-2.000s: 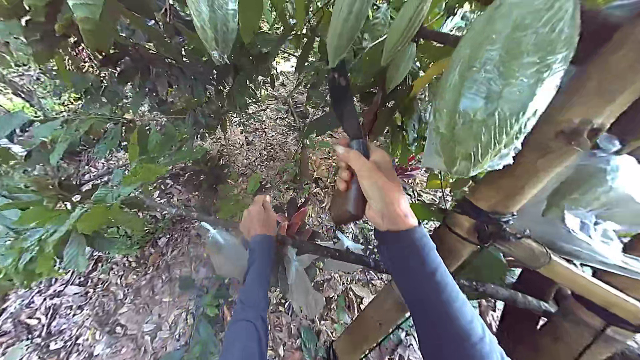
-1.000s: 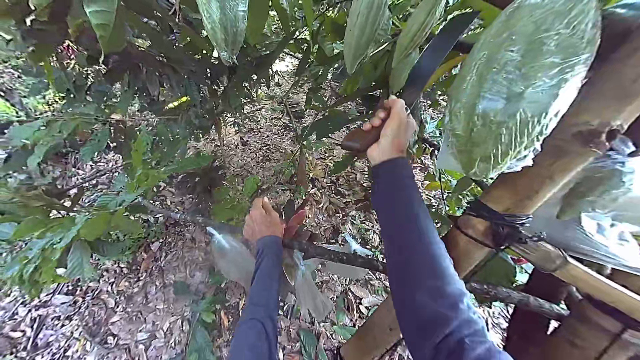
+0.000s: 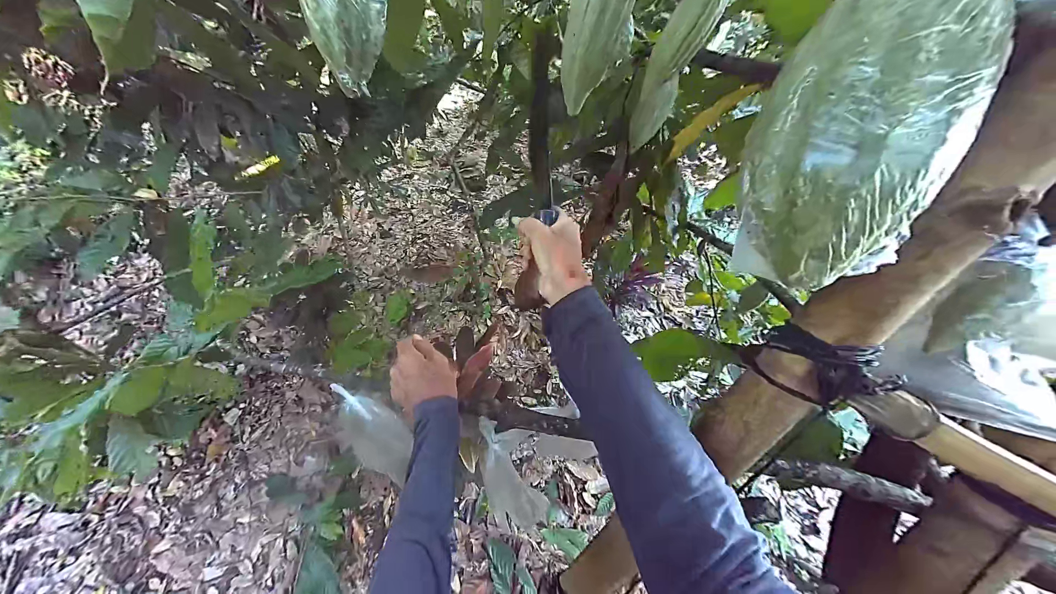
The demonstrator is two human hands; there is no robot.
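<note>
My right hand (image 3: 554,257) is closed around the brown handle of a machete (image 3: 540,124), whose dark blade points up and away among the leaves. Lower and to the left, my left hand (image 3: 422,375) is closed at a thin tree branch (image 3: 544,421), beside a tuft of reddish young leaves (image 3: 476,371); its fingertips are partly hidden. Clear plastic bags (image 3: 507,478) hang from the branch below that hand. Overhead hang several green cacao pods (image 3: 596,49), and a large bagged pod (image 3: 874,140) fills the upper right.
Thick bamboo poles (image 3: 767,388) cross the right side, lashed with dark cord (image 3: 825,363). Another plastic-wrapped pod (image 3: 982,330) is behind them. Leafy branches (image 3: 157,379) crowd the left, and dry leaf litter (image 3: 190,511) covers the sloping ground.
The machete, tilted up to the right one second ago, now points nearly straight away, and my right hand has moved left and lower. My left hand stays by the reddish leaves.
</note>
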